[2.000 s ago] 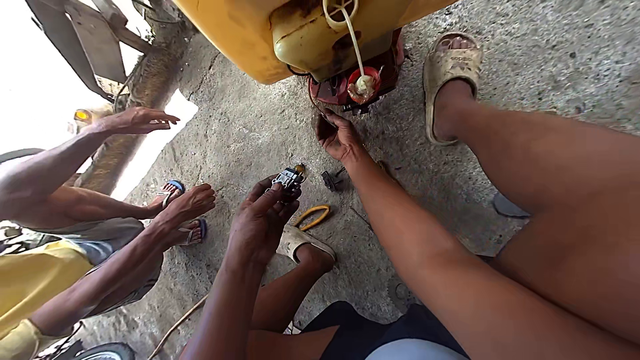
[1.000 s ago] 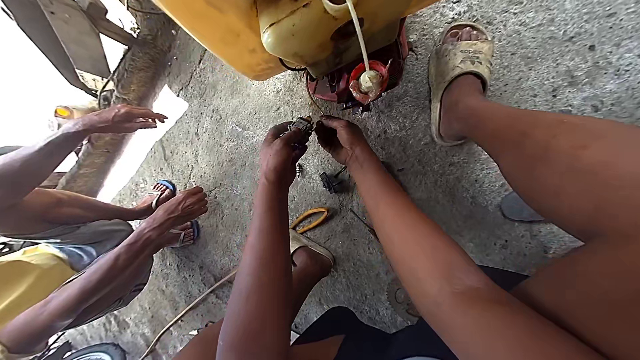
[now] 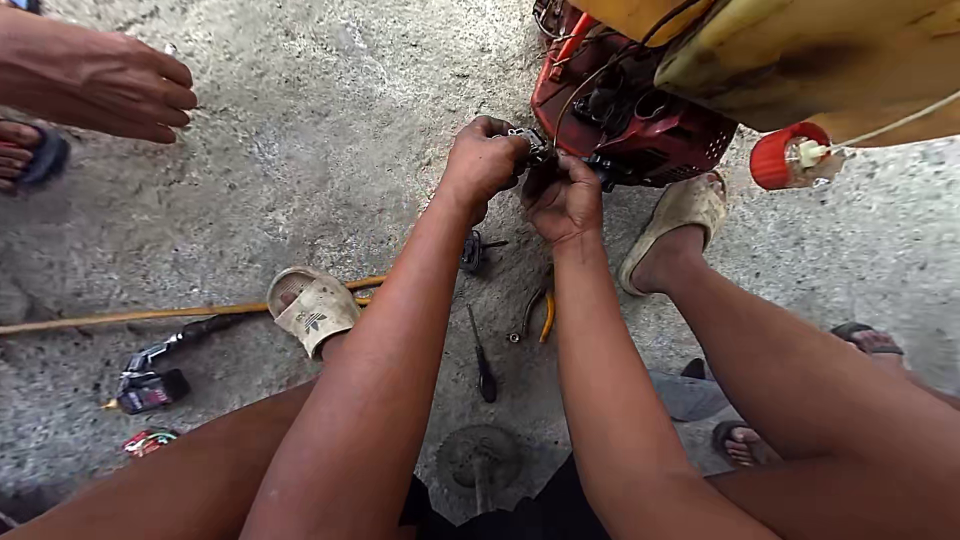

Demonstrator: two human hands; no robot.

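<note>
My left hand grips a small metal carburetor, which sticks out past its fingers beside the red engine housing. Close to its right, my right hand has its fingertips raised at a thin cable and a black part at the housing's lower edge; whether it pinches either one cannot be made out. The thin cable runs down from the engine toward both hands. On the concrete below the wrists lies a small black part.
A screwdriver and orange-handled pliers lie between my legs, above a round toothed disc. A yellow container and a red cap are at upper right. Another person's hand reaches in from the left.
The view has shifted strongly. My left hand, apart from the right two seconds ago with the metal part in it, is now up beside the right hand at the engine.
</note>
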